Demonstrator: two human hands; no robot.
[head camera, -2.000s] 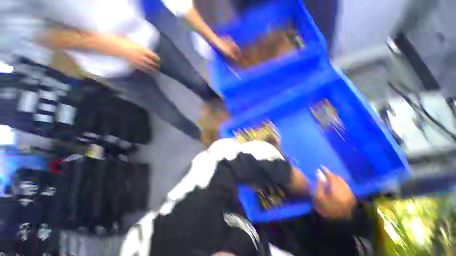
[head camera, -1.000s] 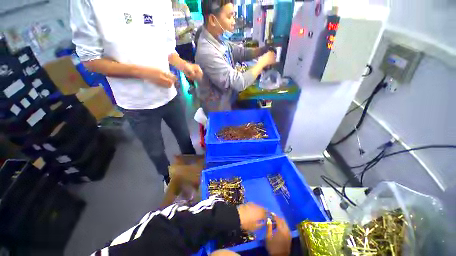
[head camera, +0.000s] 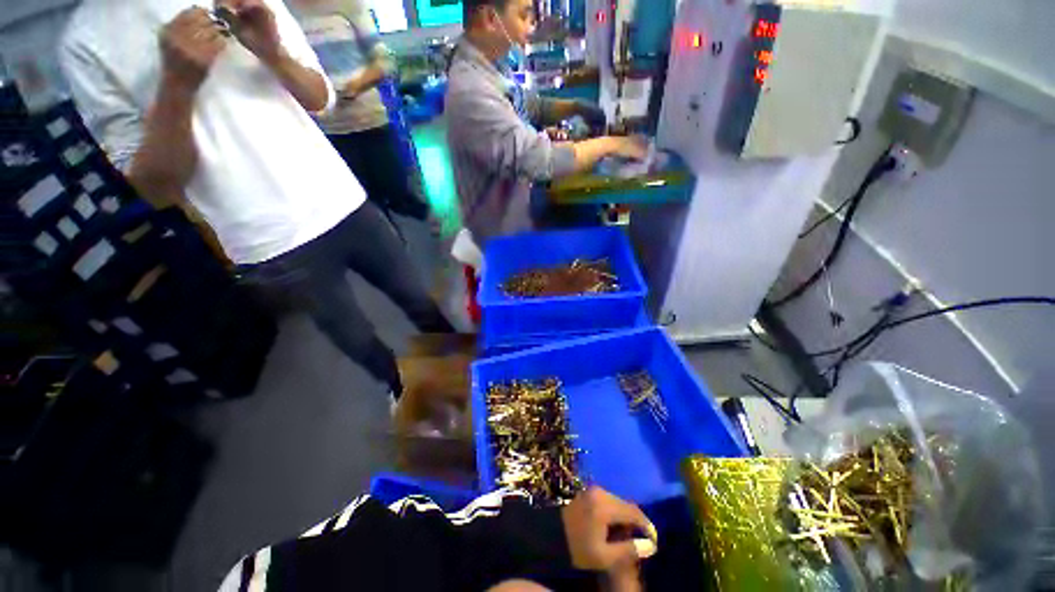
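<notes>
My left hand (head camera: 602, 528) is at the lower centre, at the near edge of a blue bin (head camera: 625, 463), its fingers curled. A cream finger cot shows at the fingertips. Part of my right hand (head camera: 625, 571) shows just below, touching or close to it and cut off by the bottom edge. Whether the fingers hold anything is too blurred to tell. Gold-coloured metal pieces (head camera: 530, 434) are heaped in the bin's left side. A smaller group of slim pieces (head camera: 643, 394) lies in its far right part.
Another blue bin (head camera: 561, 315) with brownish-gold pieces stands beyond. A clear bag of gold pieces (head camera: 862, 509) is at the lower right. A standing person (head camera: 272, 174) is at left; another (head camera: 498, 139) works at a grey cabinet (head camera: 723, 231). Black crates (head camera: 104, 254) stand left, a cardboard box (head camera: 434, 399) beside the bins.
The view has swung upright and steadied. My hands have moved back from over the bin's near part, uncovering more of the gold heap. The standing person has raised both hands.
</notes>
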